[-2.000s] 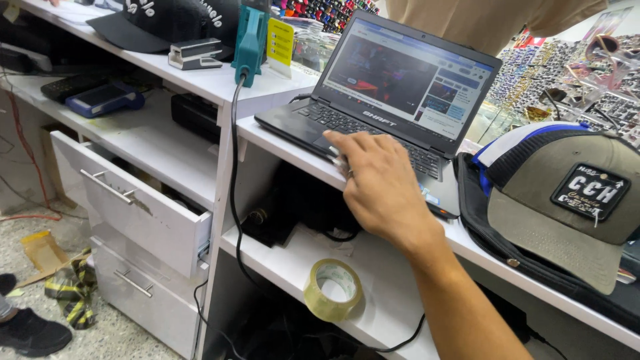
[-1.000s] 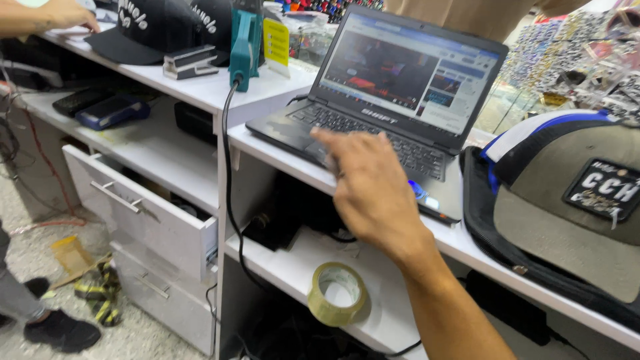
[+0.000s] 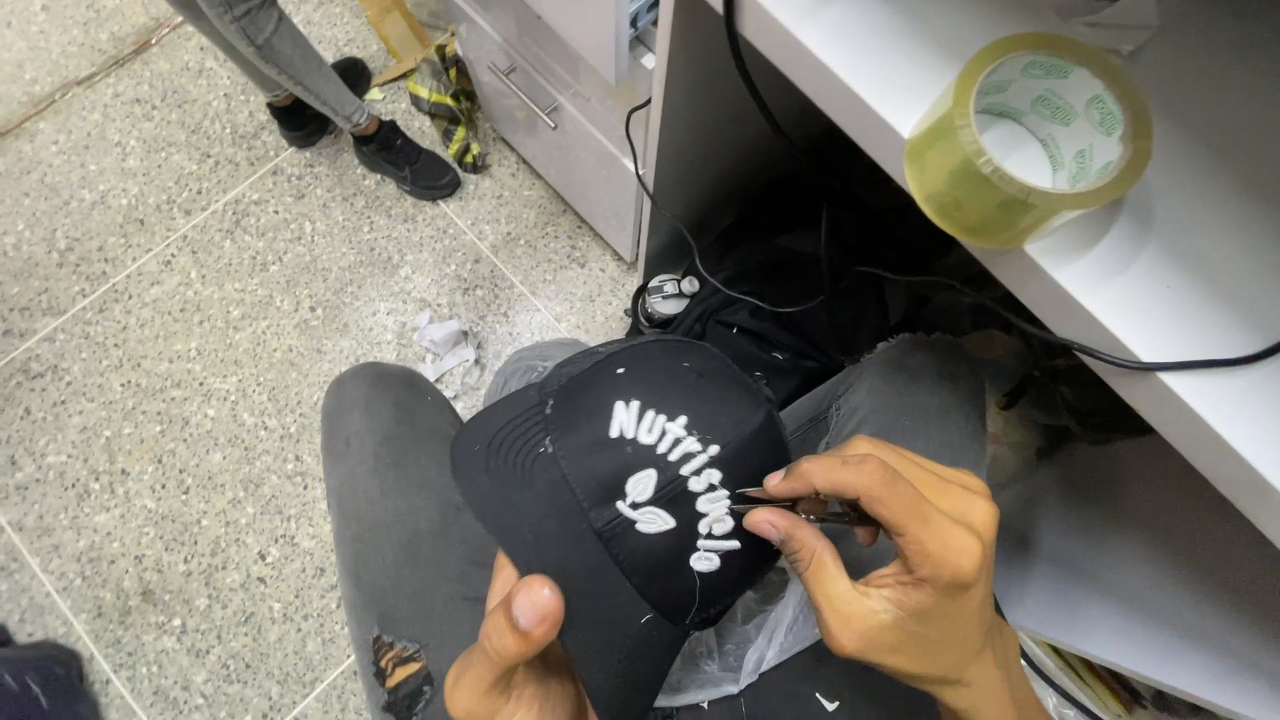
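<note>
A black baseball cap (image 3: 600, 480) with raised white embroidered lettering and a leaf design rests over my lap, its brim toward the left and lower side. My left hand (image 3: 520, 650) grips the brim from below, thumb on top. Between the thumb and fingers of my right hand (image 3: 890, 550) is a small pair of metal thread snips or tweezers (image 3: 815, 508), its two tips apart beside the white letters. A loose white thread hangs from the last letter. Small white scraps dot the cap.
A roll of clear packing tape (image 3: 1030, 140) stands on the white shelf (image 3: 1200, 260) at upper right. A black cable (image 3: 1060, 340) crosses the shelf edge. Beyond are a drawer unit (image 3: 560, 130), a bottle (image 3: 665, 297), paper scraps (image 3: 445, 345) and another person's shoes (image 3: 400, 160).
The view has swung down from the laptop to my lap. My right hand, earlier over the laptop, is now at the cap with the small tool. My left hand has come into view.
</note>
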